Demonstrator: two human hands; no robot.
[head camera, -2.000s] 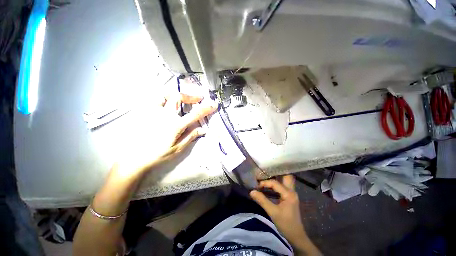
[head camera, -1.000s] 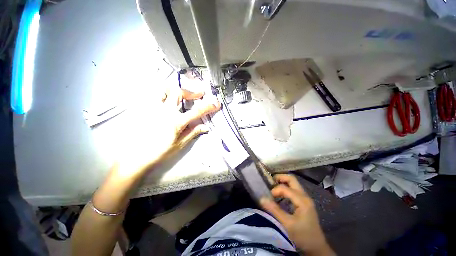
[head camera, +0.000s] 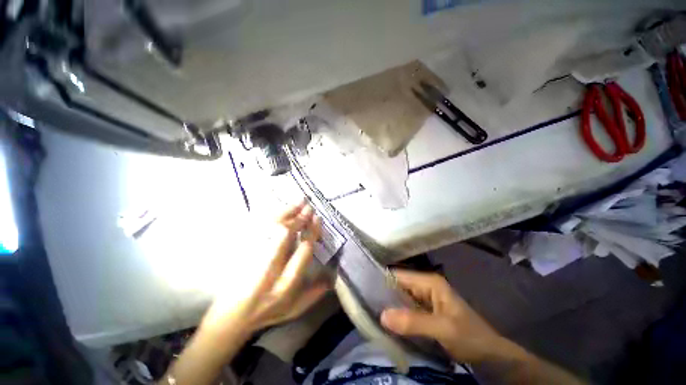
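Note:
The curved grey-brown fabric band runs from the presser foot area down over the table's front edge. My right hand grips its lower part, thumb on top. A pale white strip with a dark outline lies on the band. My left hand is at this strip, fingertips together on its left side; whether they pinch it or only press it is unclear. A pale, blurred curved edge hangs below the band. The needle is hidden.
The sewing machine body spans the top. A tan card with clear film lies right of the foot, with black thread snips touching it. Red-handled scissors lie at right. Scraps hang by the right table edge.
The view has shifted and turned. My left hand has moved from beside the needle down along the band to the white strip. My right hand still holds the band's lower part.

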